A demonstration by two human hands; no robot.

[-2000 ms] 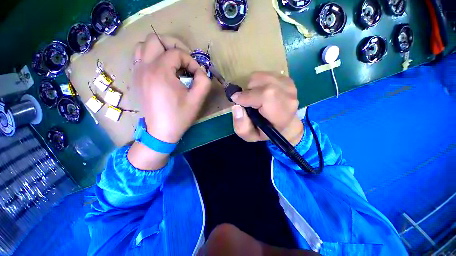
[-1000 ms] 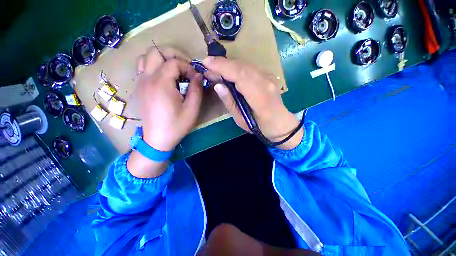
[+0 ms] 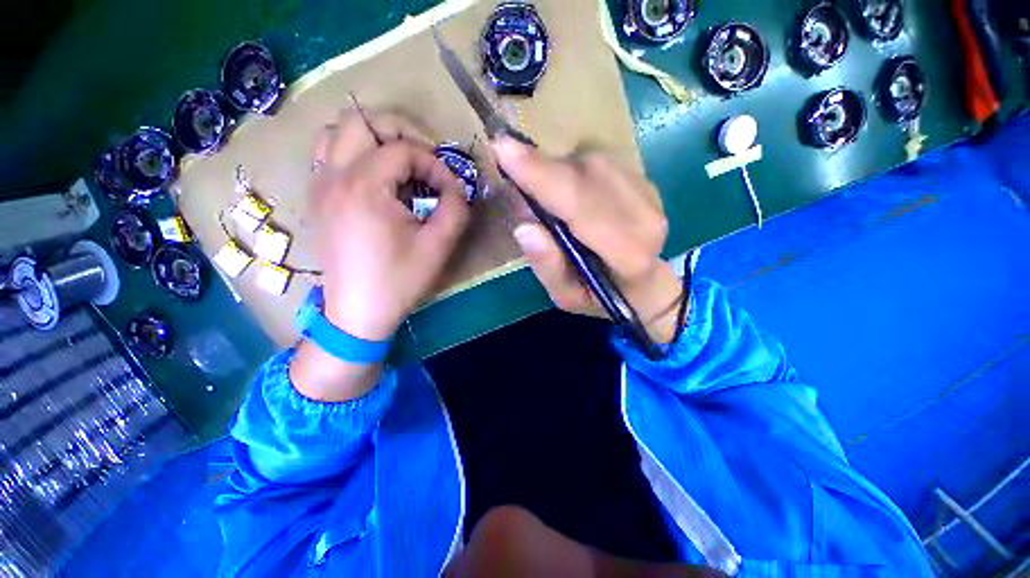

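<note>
My left hand [image 3: 384,226] is closed over a round housing [image 3: 457,169] at the middle of the tan work board [image 3: 576,107]. Its fingers partly hide the housing. A small white battery [image 3: 424,207] shows between the thumb and fingers. A thin stiff strand [image 3: 364,115] sticks up from the fingers; I cannot tell if it is solder wire. My right hand [image 3: 593,220] holds the soldering iron [image 3: 578,257] by its black handle, with the metal barrel pointing up and away, apart from the housing.
Several batteries [image 3: 269,244] lie on the board's left side. Another round housing [image 3: 514,49] sits at its far edge. More housings [image 3: 734,57] stand left and right on the green bench. A solder spool [image 3: 85,280] and clear plastic tray [image 3: 79,395] are at left, a white disc [image 3: 739,134] at right.
The iron's tip was at the housing two seconds ago. It has since swung up and away, and my right hand has moved slightly back from my left. My left hand has kept its hold.
</note>
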